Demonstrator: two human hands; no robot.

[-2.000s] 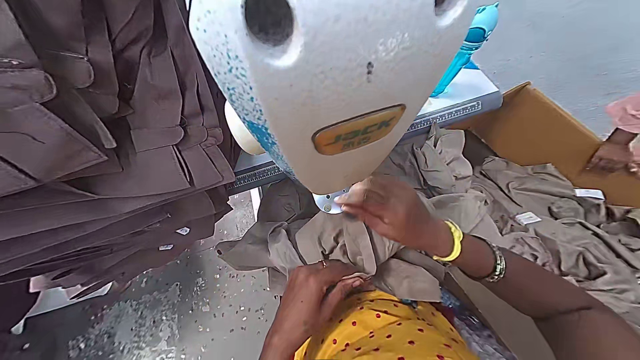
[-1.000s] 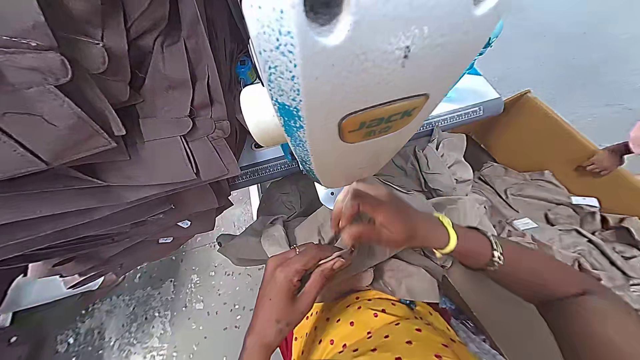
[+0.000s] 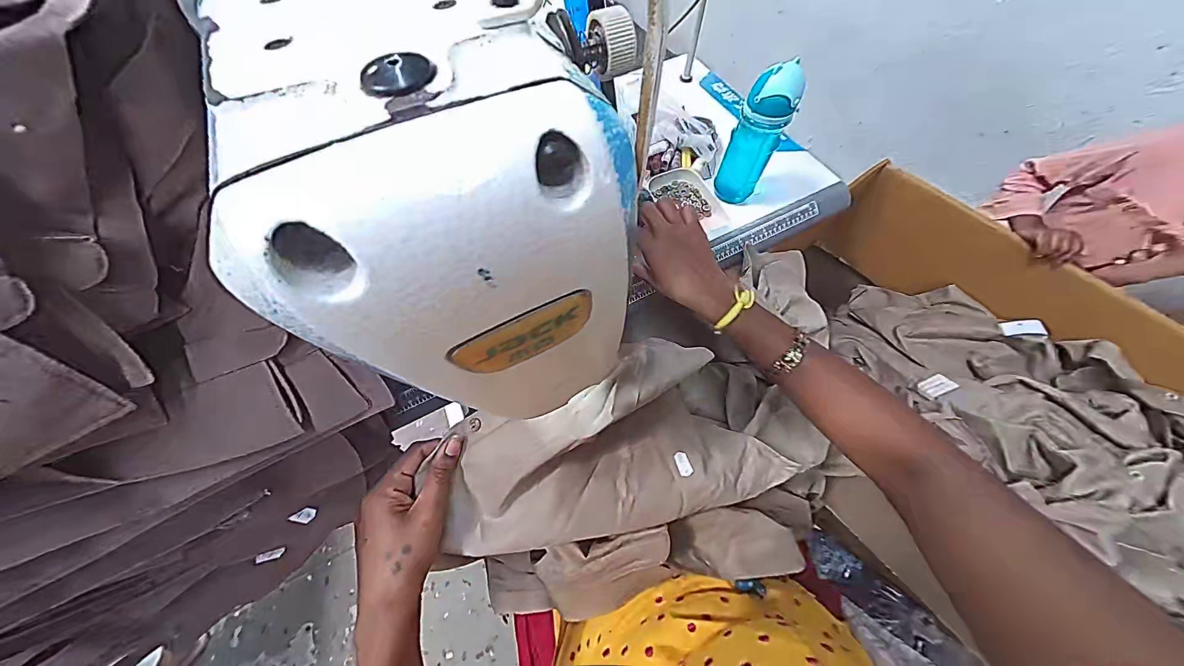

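A white and blue Jack sewing machine [image 3: 416, 231] fills the upper middle. Below its head a khaki garment [image 3: 592, 481] lies bunched, with a small button near its left corner. My left hand [image 3: 412, 504] pinches that corner between thumb and fingers. To the right of the machine head, my right hand [image 3: 680, 254] reaches over the machine table beside a small tray of buttons [image 3: 684, 196]; its fingertips are partly hidden, so whether it holds anything does not show. A yellow band and a bracelet are on that wrist.
Brown garments [image 3: 185, 416] are stacked high at the left. A turquoise bottle [image 3: 754, 139] stands on the white machine table [image 3: 814, 185]. At the right, a cardboard box [image 3: 971, 240] holds khaki garments [image 3: 1017, 407]. Another person's hand [image 3: 1054, 242] rests at the box's far edge.
My right hand has moved from the cloth below the machine head to beside the button tray. My left hand now holds the garment's corner farther left. The view has shifted, showing more of the machine table.
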